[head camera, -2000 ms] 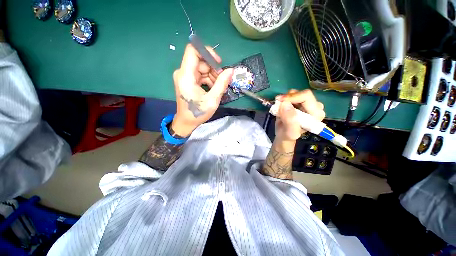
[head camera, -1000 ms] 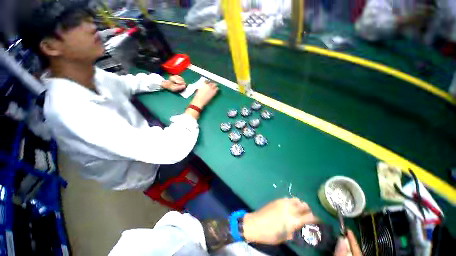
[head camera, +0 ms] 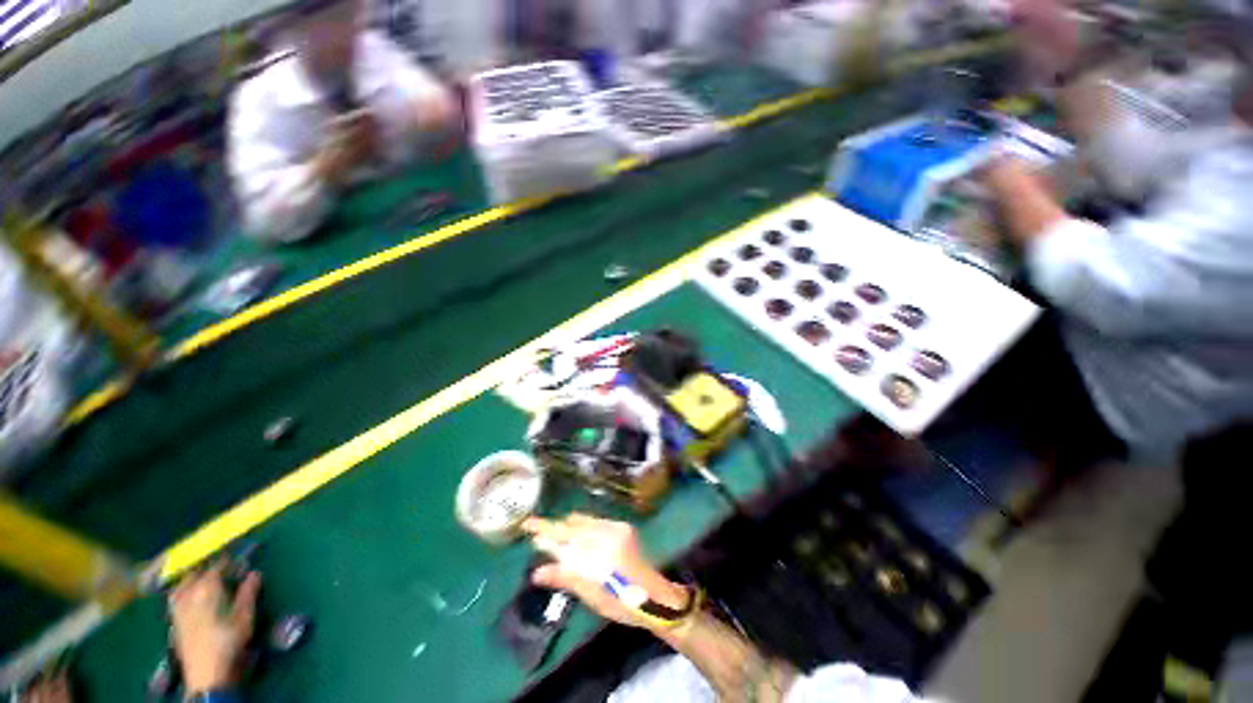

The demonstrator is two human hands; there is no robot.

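Observation:
My right hand [head camera: 598,560] holds the soldering iron [head camera: 627,592], whose white and blue handle shows below the palm. The fingertips are beside the rim of the cream cup [head camera: 469,510] of silvery bits. The dark holding block [head camera: 522,629] lies below that hand, with a small blurred whitish thing at its right side. My left hand [head camera: 215,626], blue band at the wrist, is far left with fingers apart among the round circuit board assemblies. One assembly [head camera: 290,632] lies right of it. Blur hides whether the left hand holds anything.
The black fan box [head camera: 594,437] and yellow iron stand [head camera: 705,407] are behind my right hand. A white tray [head camera: 948,282] with rows of dark round parts is at right, a black tray [head camera: 879,556] below the bench edge. A person's sleeve [head camera: 1141,289] is at right; another person sits across the line.
The view has swung from the co-worker at left towards the right. My left hand has moved from the holding block to the assemblies at left. My right hand still holds the iron near the cup.

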